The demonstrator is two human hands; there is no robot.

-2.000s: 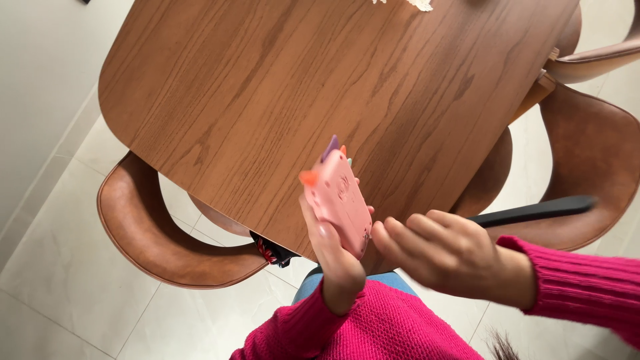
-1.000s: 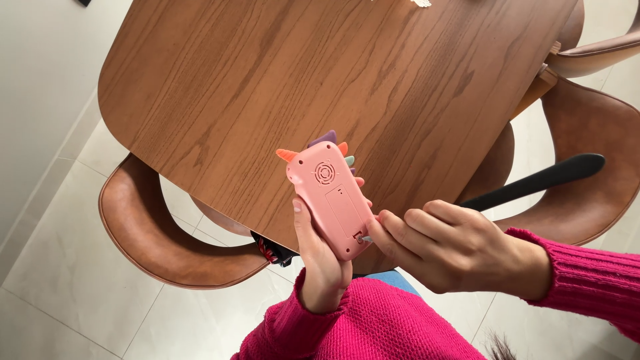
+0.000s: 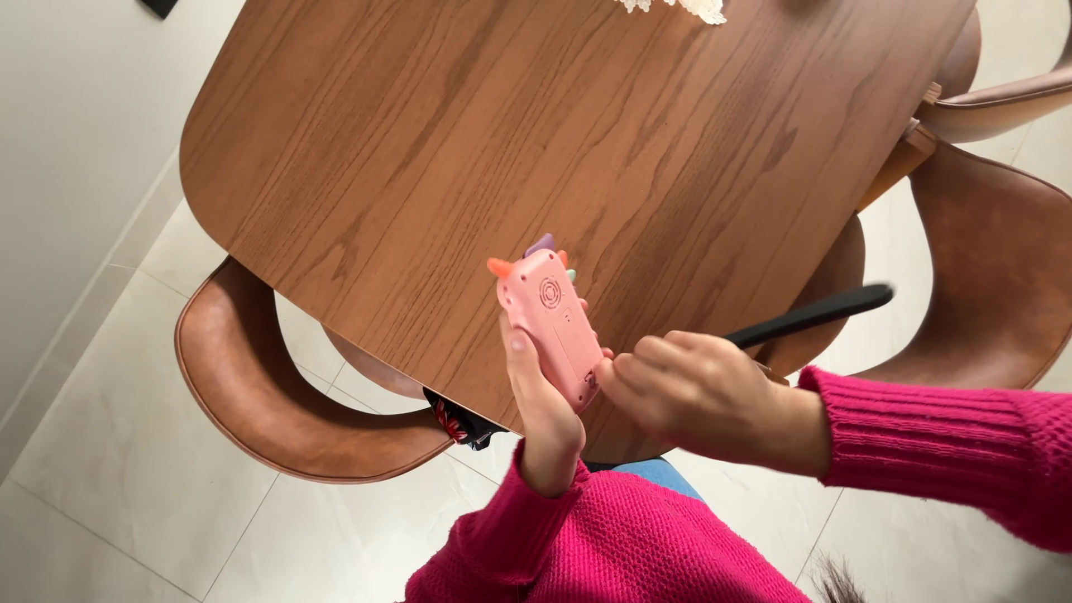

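My left hand (image 3: 540, 389) holds a pink plastic toy phone (image 3: 554, 335) at the near edge of the table, its back turned up. That back has round speaker slots, screws and a rectangular cover. An orange horn, a purple piece and small coloured bumps stick out along its top and side. My right hand (image 3: 691, 389) is closed around a black-handled tool (image 3: 812, 314), perhaps a knife; the handle points away to the right. Its working end is hidden by my fingers, which are at the lower right corner of the toy.
The wooden table (image 3: 469, 167) has a white lacy cloth (image 3: 699, 7) at its far edge. A brown leather chair (image 3: 301, 419) stands at the left, another (image 3: 988, 276) at the right. Dark patterned fabric (image 3: 461, 423) hangs by the near table edge.
The toy has turned from a slanted side view two seconds ago to show its back. My right hand stays by its lower corner, while the black handle has shifted its angle.
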